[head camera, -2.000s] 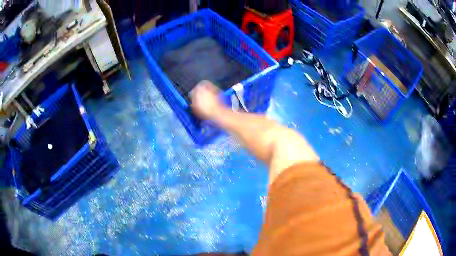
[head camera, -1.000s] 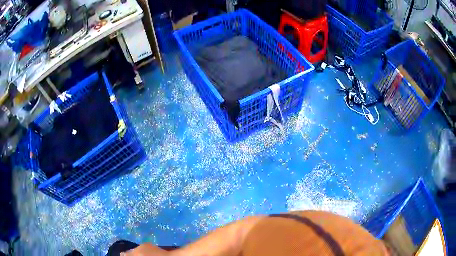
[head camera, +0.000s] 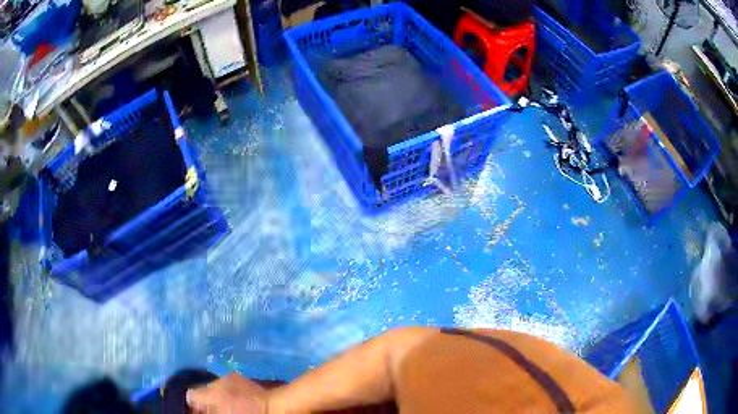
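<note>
My right hand [head camera: 231, 394] is at the bottom edge, blurred and partly cut off, with the forearm running to an orange-brown sleeve. It touches or lies close to a dark shape [head camera: 184, 390]; whether it grips it cannot be told. My left hand is out of view. A large blue plastic crate [head camera: 332, 133] at upper centre holds dark grey cloth [head camera: 388, 89]. A second blue crate [head camera: 212, 230] at the left holds black cloth [head camera: 133, 174] with a small white piece [head camera: 112, 185] on it.
A worktable [head camera: 121, 47] stands at upper left. A red stool [head camera: 506, 57] is behind the large crate, with cables [head camera: 570, 154] on the floor beside it. More blue crates stand at upper right [head camera: 587, 61], right [head camera: 668, 141] and lower right [head camera: 668, 348].
My right hand has left the large crate's near rim and come back to the bottom edge. Since one second ago the crates sit slightly higher in view, and more dark shape shows at lower left.
</note>
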